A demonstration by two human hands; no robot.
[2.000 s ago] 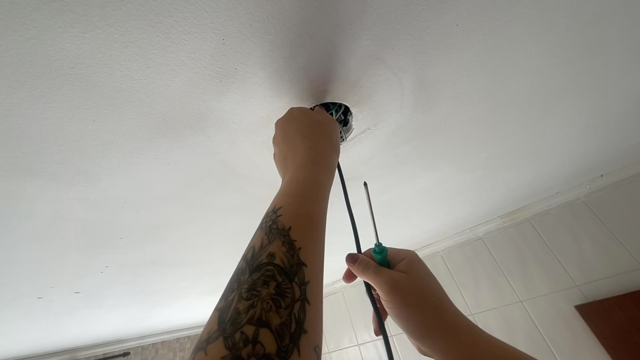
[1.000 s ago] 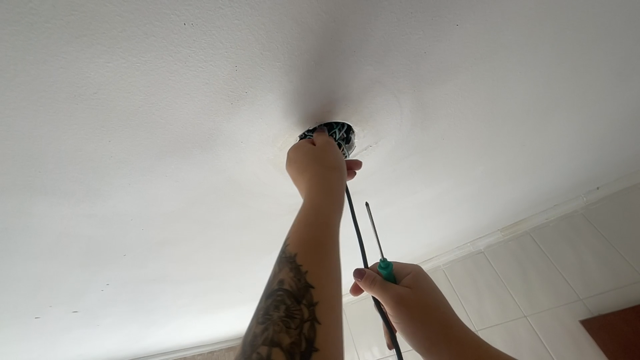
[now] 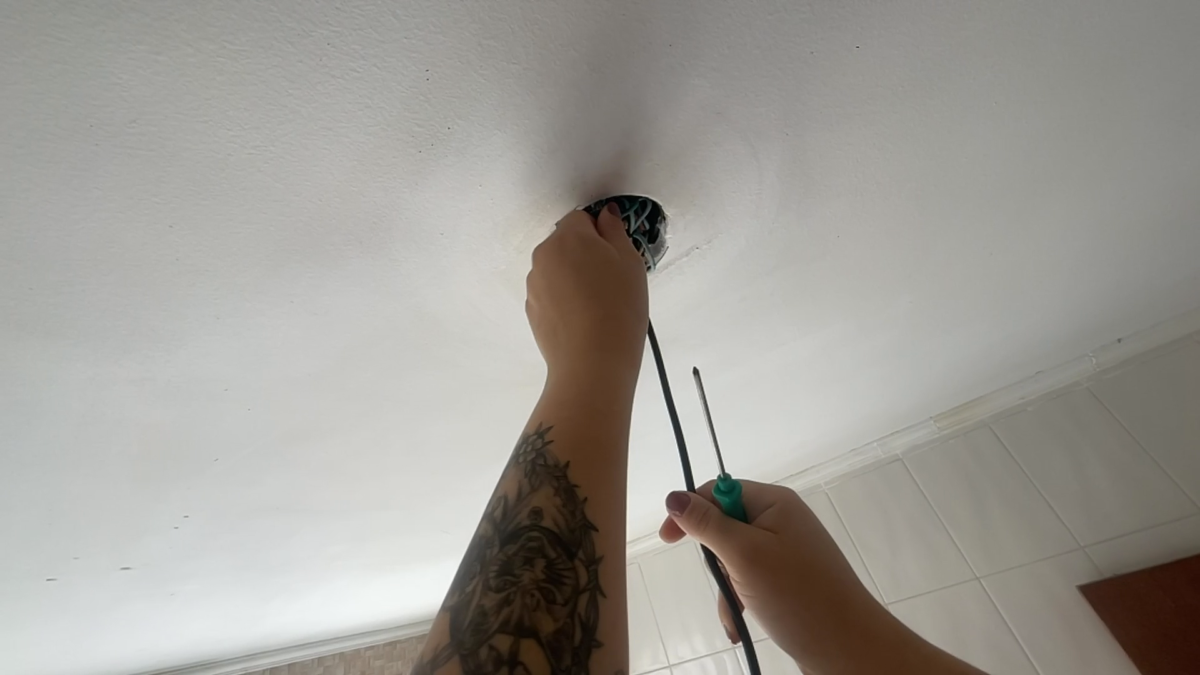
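Note:
My left hand (image 3: 592,281) is raised to a round ceiling hole (image 3: 662,234), its fingers at the near left rim. Tangled wires (image 3: 639,217) fill the hole, and what those fingertips touch or grip is hidden. A black cable (image 3: 667,394) hangs down from beside that hand. Lower and to the right, my right hand (image 3: 759,553) holds a screwdriver with a green handle (image 3: 727,497), its thin metal shaft (image 3: 710,422) pointing up. The cable runs past the thumb and through the same hand.
A white textured ceiling (image 3: 328,234) surrounds the hole. White wall tiles (image 3: 956,525) meet it along a pale moulding (image 3: 937,427) at the right. A reddish-brown panel (image 3: 1153,609) shows in the lower right corner.
My left hand has shifted its grasp at the hole; a finger that stuck out to the right one second ago no longer shows. My right hand keeps the screwdriver upright beside the cable.

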